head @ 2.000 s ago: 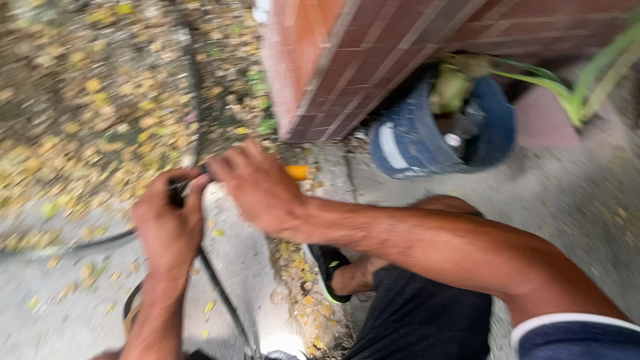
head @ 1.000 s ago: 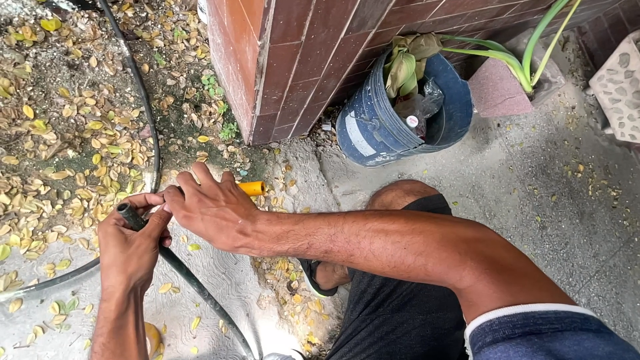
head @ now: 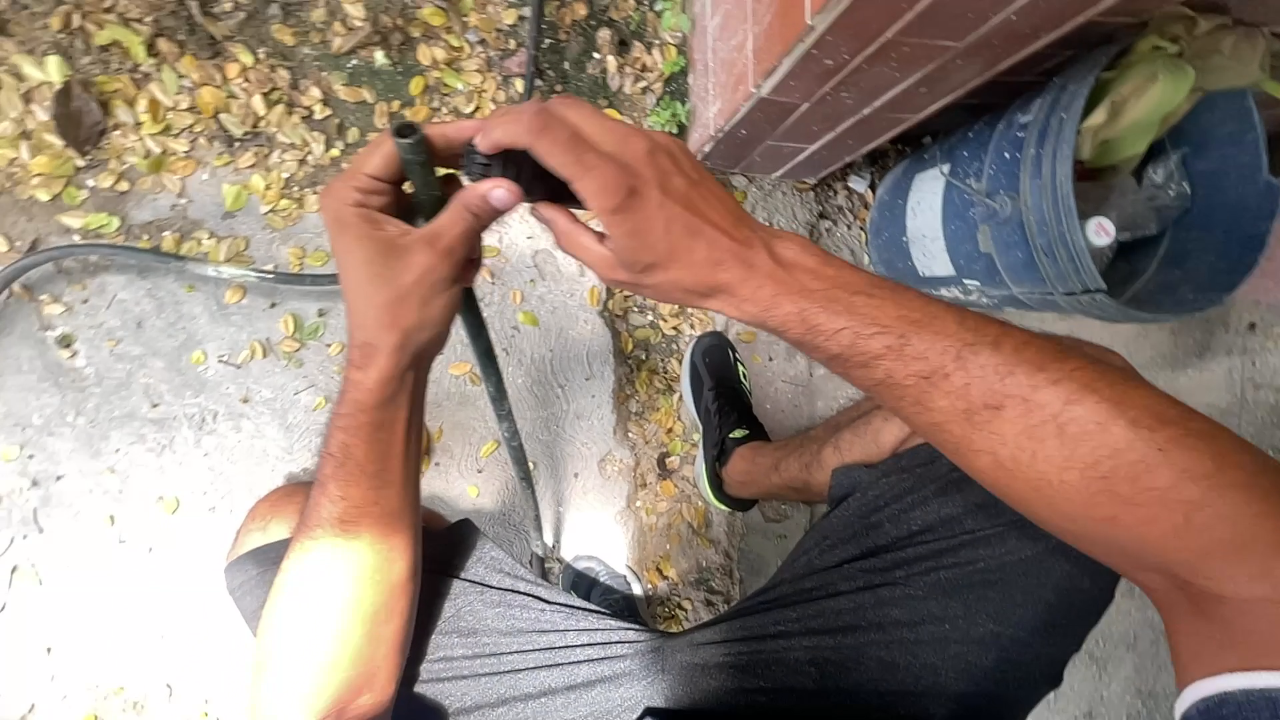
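My left hand (head: 400,240) is closed around a dark green hose (head: 495,390), whose open end points up between the thumb and fingers; the rest runs down toward my feet. With my right hand (head: 620,200) I grip a black ribbed plastic fitting (head: 525,178) just right of the hose end. My left thumb and fingertips touch the fitting's left end. Whether the fitting is joined to a hose behind my left hand cannot be seen.
A blue bucket (head: 1010,200) holding leaves and plastic stands at the right beside a tiled brick-red wall (head: 880,70). Another stretch of dark hose (head: 130,255) lies on the concrete at the left. Fallen leaves cover the soil at the top left. My shoe (head: 720,420) is below my right hand.
An orange-yellow piece showed beyond my right hand one and two seconds ago; now it is out of sight and the black fitting shows between my hands. The view has shifted.
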